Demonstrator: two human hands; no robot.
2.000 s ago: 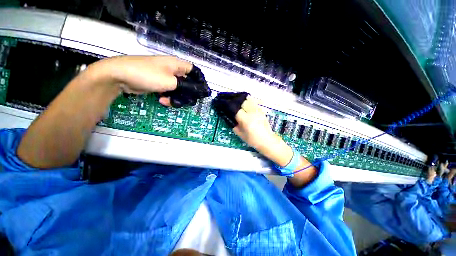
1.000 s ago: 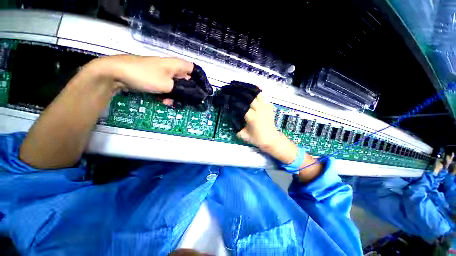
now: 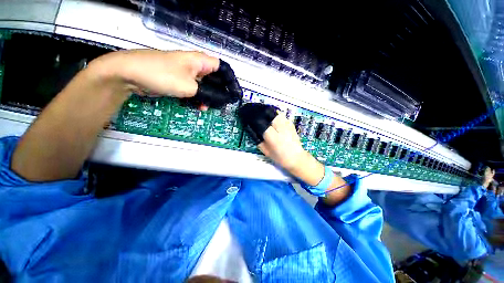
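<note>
Green circuit boards (image 3: 182,122) lie in a row along the pale rail. My left hand (image 3: 190,80), with black finger cots, is bent over the boards, fingertips close to the board surface. My right hand (image 3: 271,130), also in black finger cots, is beside it with its fingertips almost touching the left ones. Whether either hand pinches a small part is hidden by the dark cots. Black components (image 3: 323,131) stand upright on the boards to the right of my right hand.
A clear component tray (image 3: 232,55) with rows of dark parts lies behind the rail (image 3: 121,37). Clear blister trays (image 3: 381,97) lie further right. A blue coiled cord (image 3: 464,126) runs from my right wrist. Another person's hand (image 3: 487,177) and blue sleeve show at far right.
My right hand has turned and its fingers have drawn together near the left fingertips. The view has shifted, so the boards and rail sit slightly higher. The left hand keeps nearly the same pose.
</note>
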